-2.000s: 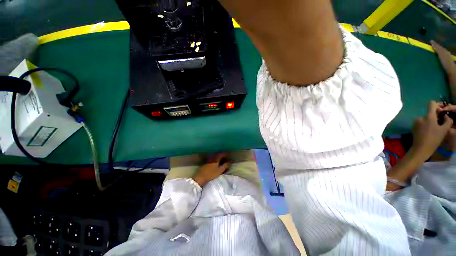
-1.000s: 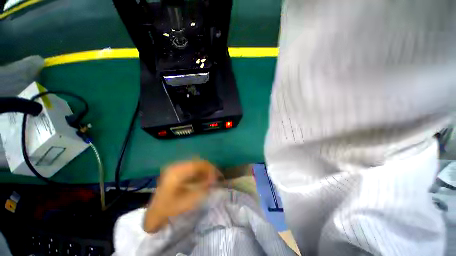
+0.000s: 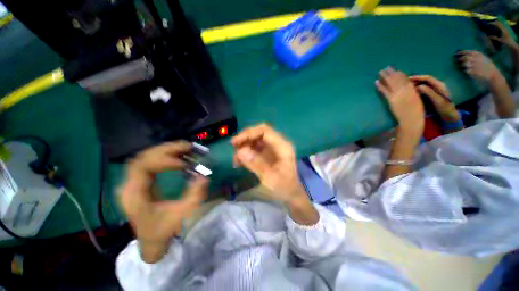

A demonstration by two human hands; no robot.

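My left hand [image 3: 159, 193] holds a small dark unit [image 3: 197, 160] with shiny pale spots between thumb and fingers, above my lap in front of the press. The view is blurred, so its details cannot be told. My right hand [image 3: 267, 162] is raised just right of the unit, apart from it, with fingers bent and fingertips close together; whether it holds something tiny cannot be told. The black bench press [image 3: 165, 128] stands behind my hands, with a pale-edged head block [image 3: 116, 75] and a white shiny spot under it.
A blue parts bin [image 3: 304, 40] with pale small bits stands on the green mat [image 3: 336, 91], right of the press. A white equipment box [image 3: 25, 193] with cable and hose is at the left. Neighbours' hands [image 3: 405, 99] and striped sleeves are at the right.
The view has swung right, bringing the blue bin and neighbours into view. My right arm has come down from its raised reach. My left hand has risen from my lap, now showing the unit.
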